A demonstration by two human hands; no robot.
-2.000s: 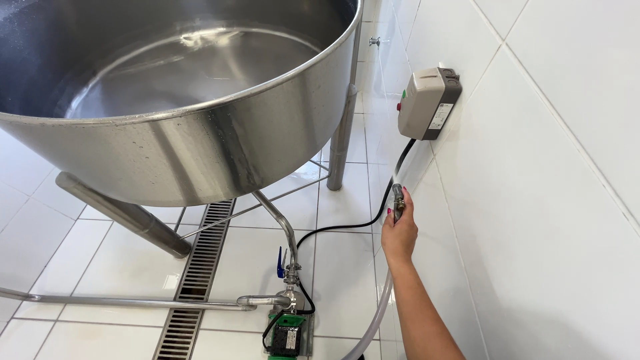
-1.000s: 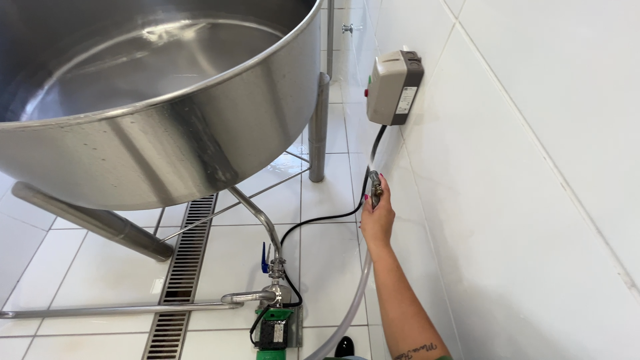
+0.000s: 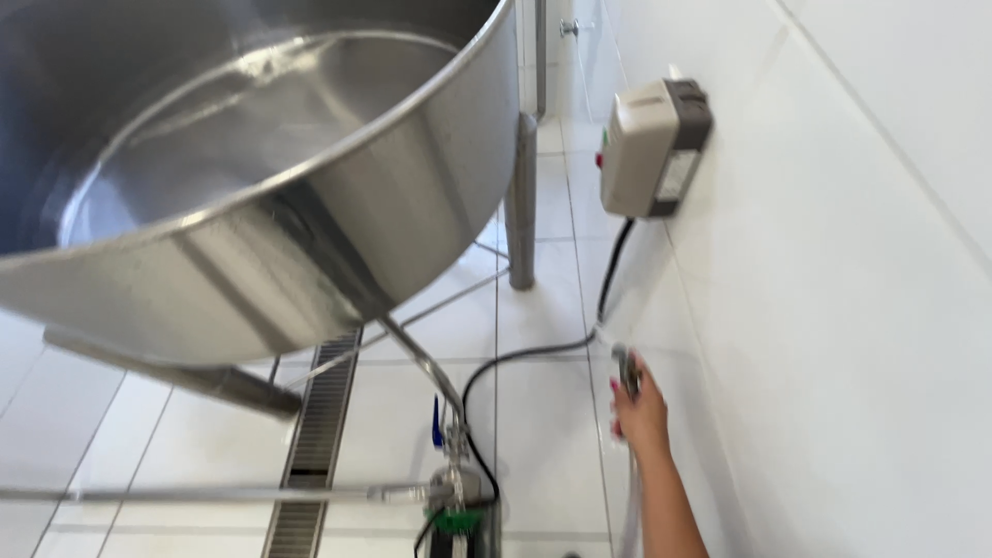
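My right hand [image 3: 642,411] is closed around a metal spray nozzle [image 3: 626,372] on a pale hose [image 3: 632,504], with the hose trailing down below the wrist. A whitish spray of water [image 3: 606,333] leaves the nozzle's tip toward the floor beside the wall. Just ahead of it a black cable [image 3: 542,350] drops from a beige and dark switch box [image 3: 655,151] on the tiled wall and curves over the floor to a green pump motor [image 3: 457,521]. My left hand is outside the view.
A large open stainless steel tank [image 3: 403,225] on tubular legs fills the left side. Its outlet pipe [image 3: 422,360] leads to a valve with a blue handle [image 3: 437,422]. A steel pipe [image 3: 217,496] runs low across a floor drain grate [image 3: 314,442]. A wall tap [image 3: 570,28] is at the back.
My right hand, still around the nozzle, has moved lower and farther from the switch box. The black shoe tip seen a second ago at the bottom is almost out of view.
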